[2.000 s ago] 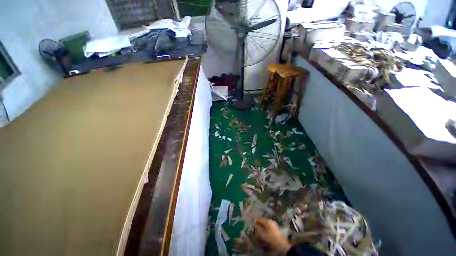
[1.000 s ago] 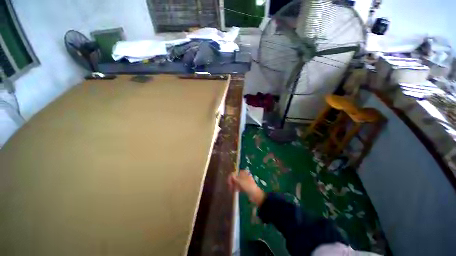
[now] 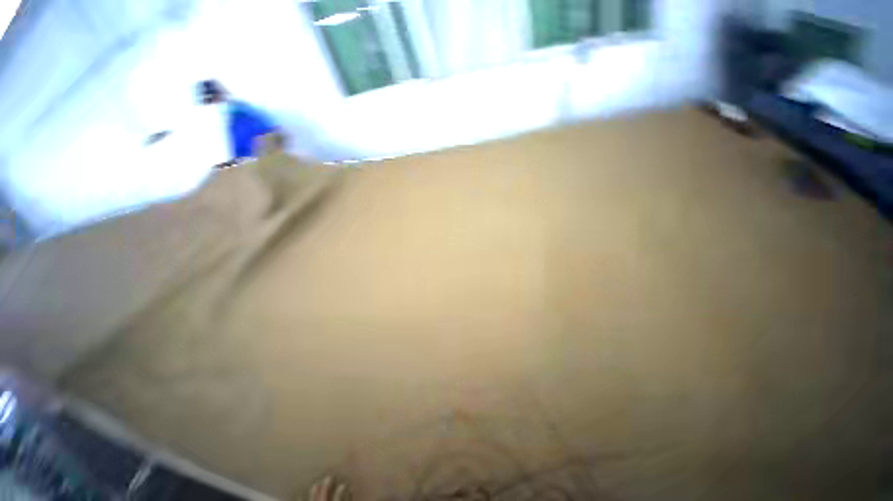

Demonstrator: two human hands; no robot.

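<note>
The wide tan-brown cloth (image 3: 548,264) covers the table in the blurred head view. Long diagonal folds run across its left part, up to a raised bunch at the far edge. The fingertips of my left hand (image 3: 330,489) show at the bottom edge, over the cloth's near side. A small blurred bit of my right hand (image 3: 468,495) shows to the right of them. Both hands are cut off by the frame, and their grip on the cloth cannot be made out.
A person in blue (image 3: 247,127) stands at the far left side, by the raised cloth. A dark table end with a white heap (image 3: 847,98) is at the upper right. A dark flat object (image 3: 809,179) lies near the cloth's right end. A dark strip borders the near left edge.
The view has swung left from the aisle, fan and stools to across the table. The person in blue and the cloth's folds have come into view. My right hand has moved from the aisle to the bottom edge.
</note>
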